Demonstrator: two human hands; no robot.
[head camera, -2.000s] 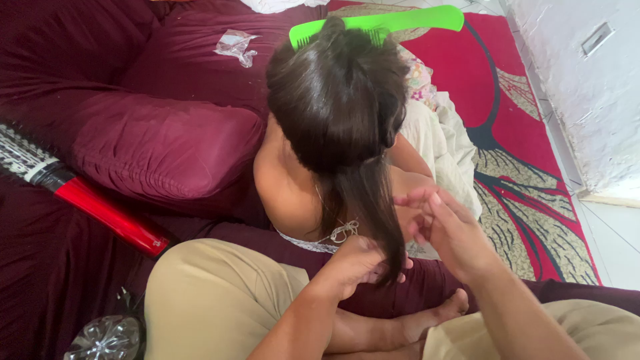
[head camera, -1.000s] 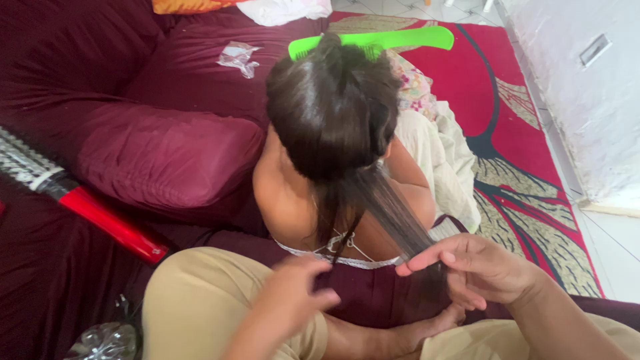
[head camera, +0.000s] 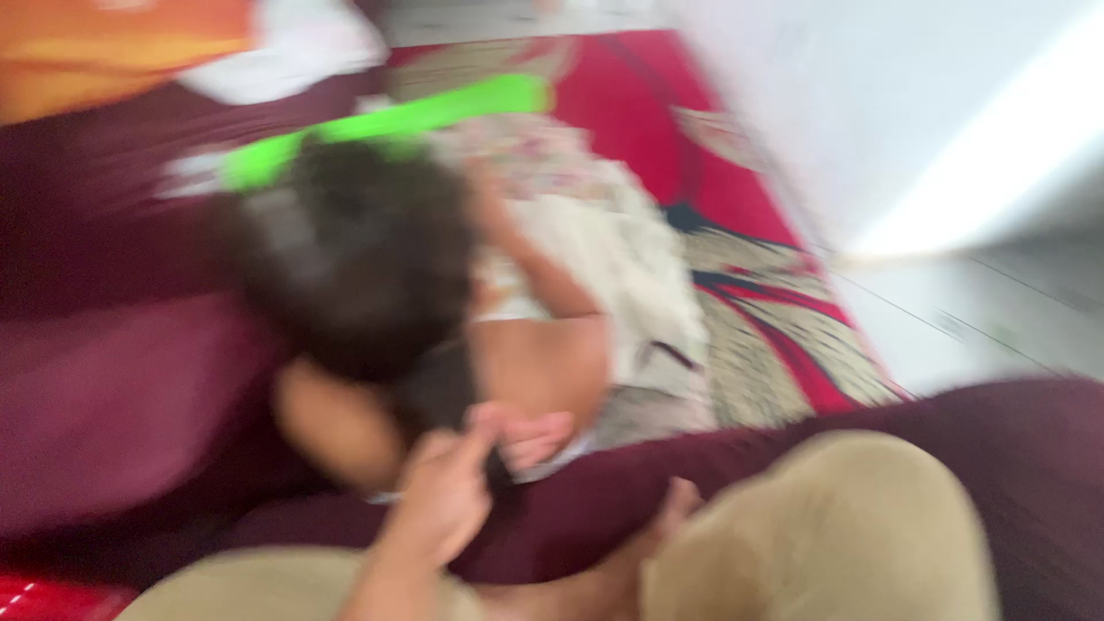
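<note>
The view is blurred. My left hand (head camera: 448, 483) is closed around a lower lock of dark hair (head camera: 440, 388) behind the neck of a seated person, its fingers showing to the right of the lock. A dark end of hair hangs just below the fingers. My right hand is out of view. A bright green comb (head camera: 448, 103) lies across the far side of the person's head, its teeth side against the gathered dark hair (head camera: 354, 250).
A maroon covered couch (head camera: 112, 388) surrounds the left side. Part of a red hair tool (head camera: 52, 599) shows at the lower left corner. My knee in tan trousers (head camera: 819, 535) is at right. Beyond are a red patterned rug (head camera: 630, 112) and a white wall (head camera: 906, 103).
My left hand, apart from the hair a second ago, now grips it. My right hand, which was at the lock, has left the view. The view has swung right.
</note>
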